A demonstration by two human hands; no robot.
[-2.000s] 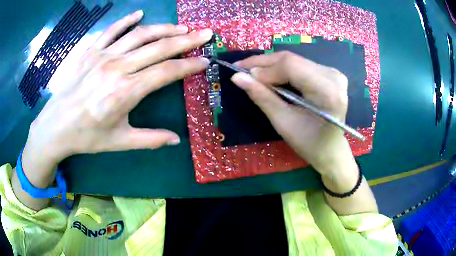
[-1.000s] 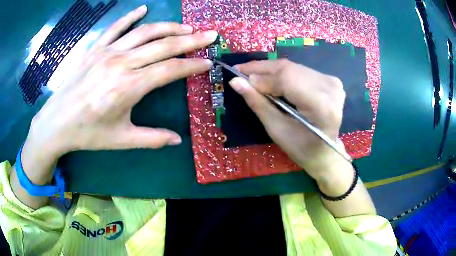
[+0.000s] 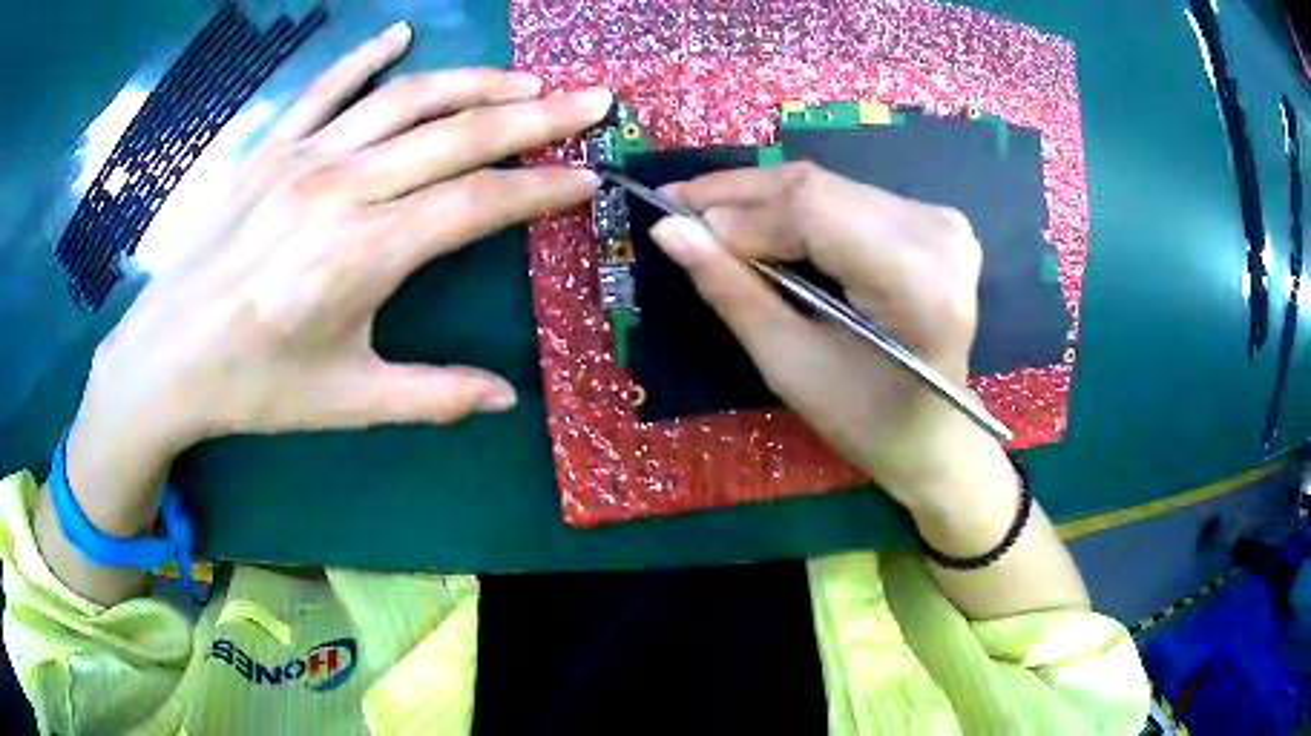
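Note:
The circuit board (image 3: 621,345) lies flat on a shiny red bubble pad (image 3: 690,467), mostly covered by a black sheet (image 3: 697,331). Small silver connectors (image 3: 615,273) run down its left side. My right hand (image 3: 848,302) holds slim silver tweezers (image 3: 891,345) pen-like, the tip at the upper connectors beside my left fingertips. Whether the tip holds a piece is too small to tell. My left hand (image 3: 288,273) is spread, palm down, index and middle fingertips on the board's upper left edge, holding nothing visible.
A sheet of parallel black bars (image 3: 108,230) lies at the upper left, partly behind my left fingers. Long dark strips (image 3: 1254,216) lie on the green mat (image 3: 1179,288) at the right. A blue object (image 3: 1244,661) is beyond the mat's edge at the lower right.
The board and pad shifted slightly right, then back left, with my left fingertips. The rear end of the tweezers swung down over the two seconds; the tip stays at the upper connectors.

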